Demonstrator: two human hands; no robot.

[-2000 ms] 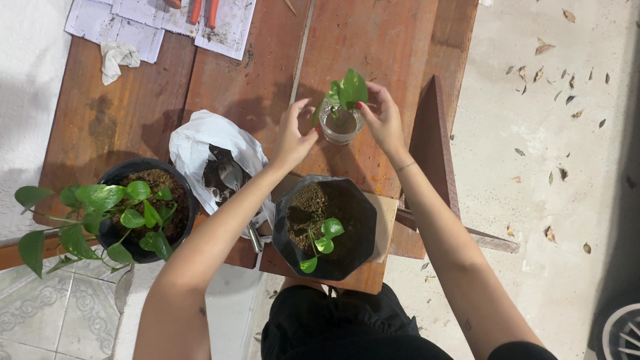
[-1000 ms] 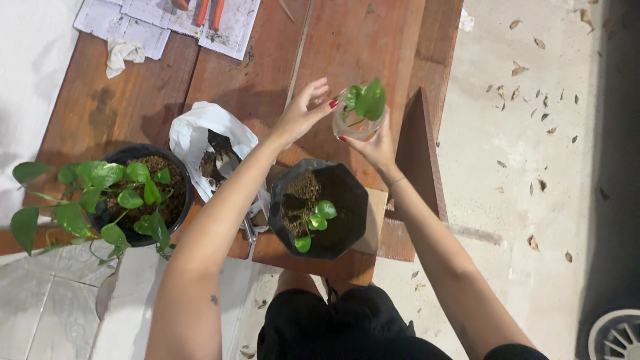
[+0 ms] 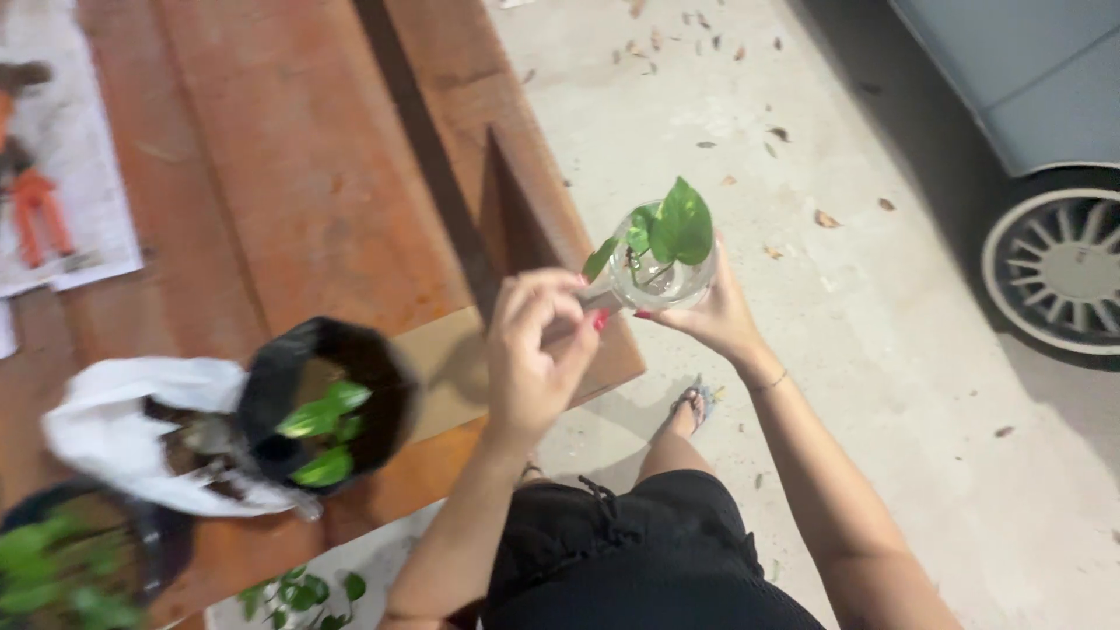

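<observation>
A clear glass (image 3: pixel 662 284) with green leafy cuttings (image 3: pixel 682 223) in it is in my right hand (image 3: pixel 713 315), past the corner of the wooden table. My left hand (image 3: pixel 542 337) is just left of the glass, fingers bent and thumb near the fingertips; whether it touches the glass or a leaf is blurred. Left of it, a black pot (image 3: pixel 328 402) holds soil and a small green plant (image 3: pixel 325 429). Beside that pot lies an open white plastic bag (image 3: pixel 149 394) with dark soil and a tool partly in it.
The wooden table (image 3: pixel 289 175) bears orange-handled pliers or cutters (image 3: pixel 37 214) on paper sheets (image 3: pixel 83 157), and a leafy potted plant (image 3: pixel 66 560) at lower left. More leaves (image 3: pixel 306 599) show below the table edge. A car wheel (image 3: pixel 1072 271) stands at right, above a floor with dry leaves.
The glass and my right hand have moved from over the table to past its corner, over the floor. The view has swung right and turned, showing the car.
</observation>
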